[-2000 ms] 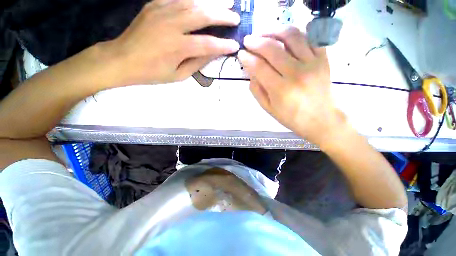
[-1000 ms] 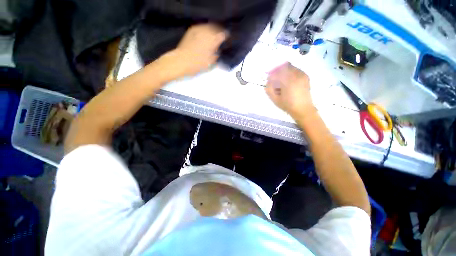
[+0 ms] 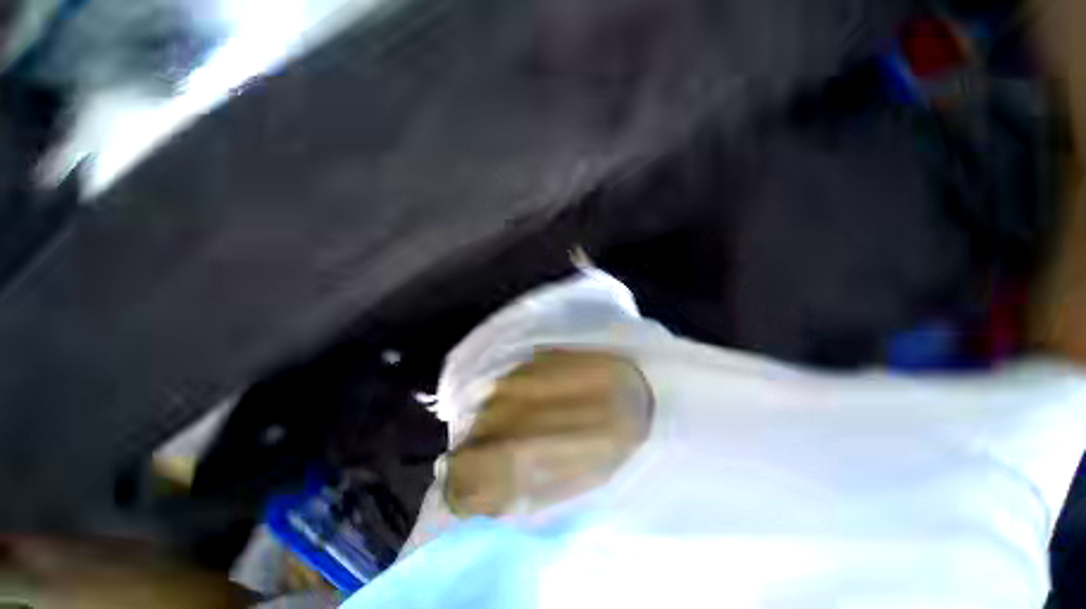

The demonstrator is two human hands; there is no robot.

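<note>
A large dark grey-brown cloth [image 3: 298,190] stretches in a blurred diagonal band from the lower left to the upper right, in front of my body. Neither hand can be made out. A blurred skin-coloured strip at the lower left edge looks like part of my left arm. Another at the right edge looks like my right arm. What holds the cloth is hidden or out of the picture.
A bright white surface [image 3: 143,125] shows at the upper left, beyond the cloth. A blue-rimmed basket or similar thing [image 3: 316,541] is at the lower left. Blurred red and blue items [image 3: 929,48] are at the upper right. My white shirt fills the lower middle.
The view has swung strongly and blurred. The sewing machine, scissors and both hands have left the picture. The dark cloth now spans the space in front of my body.
</note>
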